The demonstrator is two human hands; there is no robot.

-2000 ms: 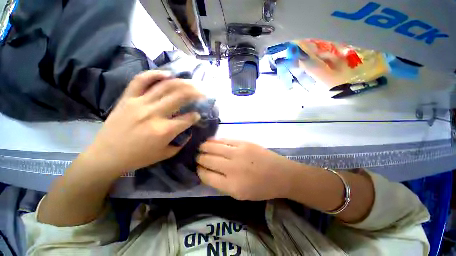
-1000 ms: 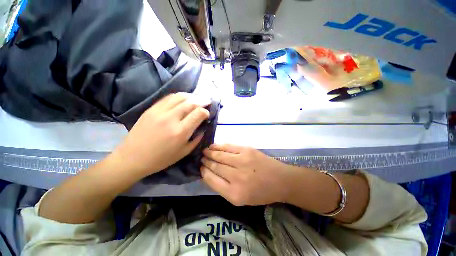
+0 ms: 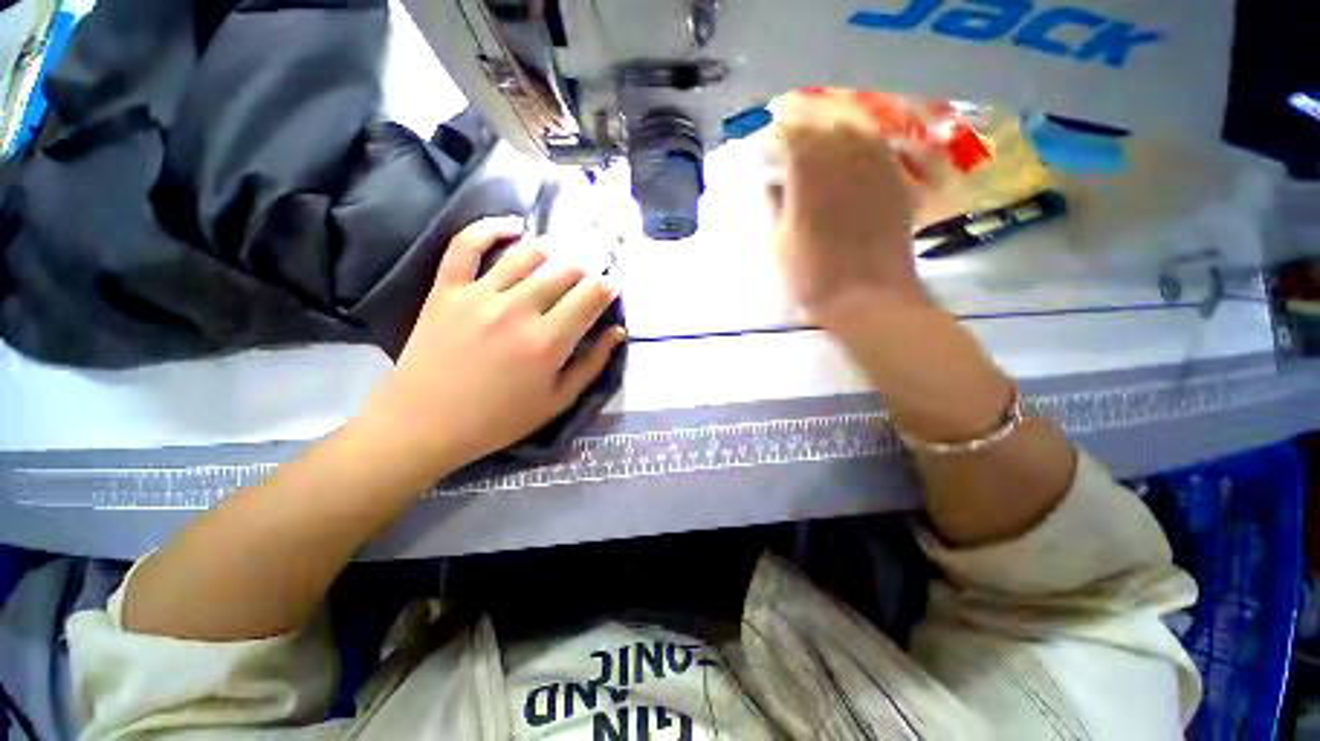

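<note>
The dark grey garment piece (image 3: 261, 188) lies bunched on the left of the white table, and its right edge reaches the needle area under the bright lamp. My left hand (image 3: 500, 348) lies on this edge just in front of the presser foot, fingers spread over the cloth and pressing it down. My right hand (image 3: 847, 217) is off the cloth, blurred, right of the dark round guard (image 3: 666, 177), over the labels and beside the orange-yellow bag. Its fingertips are unclear, and I cannot tell if it holds anything.
The white sewing machine (image 3: 811, 58) stands across the back. The orange-yellow bag (image 3: 999, 167) and the black snips or pen (image 3: 992, 225) lie right of my right hand. A ruler strip (image 3: 695, 449) runs along the table's front edge. A blue crate (image 3: 1245, 565) is at lower right.
My right hand has left the cloth and moved up and right to the bag. My left hand stays on the cloth, its fingers now flatter and more spread. The camera view has shifted slightly.
</note>
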